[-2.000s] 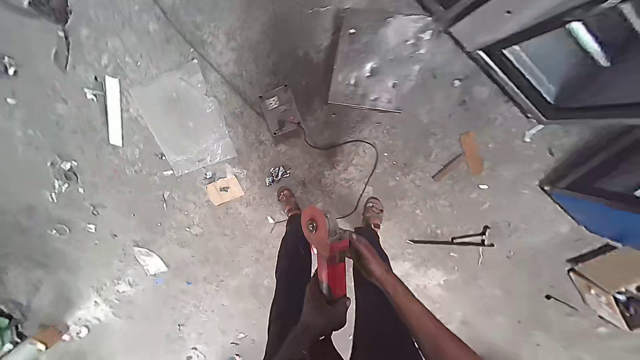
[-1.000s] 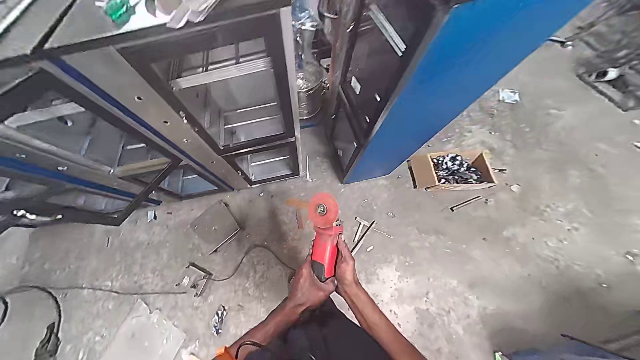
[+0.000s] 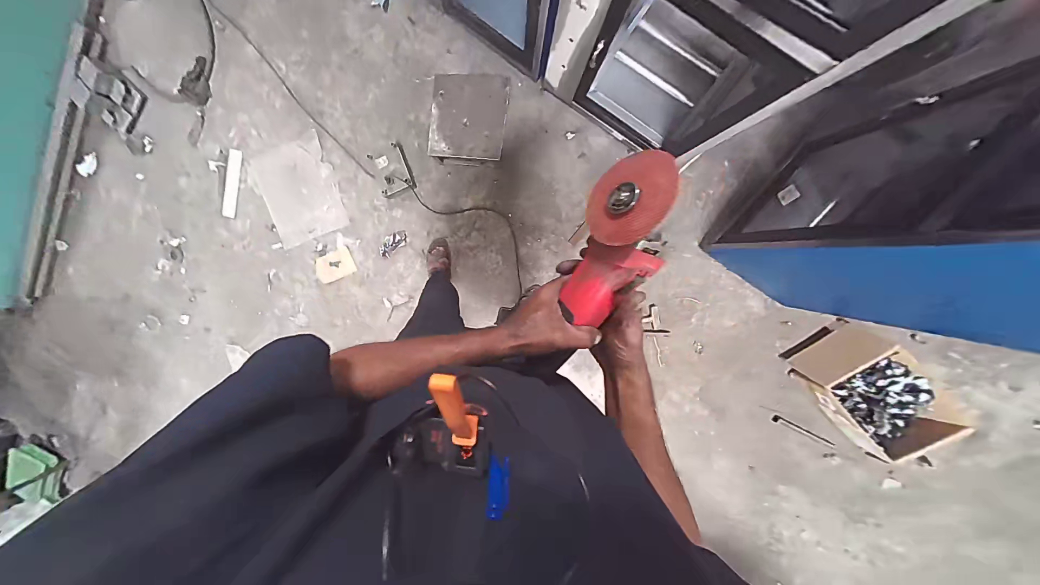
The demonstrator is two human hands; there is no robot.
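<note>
A red angle grinder with a reddish disc is held in front of my body, its disc end pointing up and away. My left hand wraps the grinder's body from the left. On the right side, my right hand grips it near the head, its fingers partly hidden behind the tool. A dark power cable runs over the floor toward my lap. The disc's face, with its metal centre nut, shows toward me.
Metal-framed doors or panels stand at the top right, beside a blue panel. An open cardboard box of small dark parts lies right. A square metal stool or box, a flat sheet and scraps lie on the floor.
The view has swung strongly between frames. Both hands keep hold of the grinder throughout. Its disc now faces more toward me, and the tool is held off to the right of my body.
</note>
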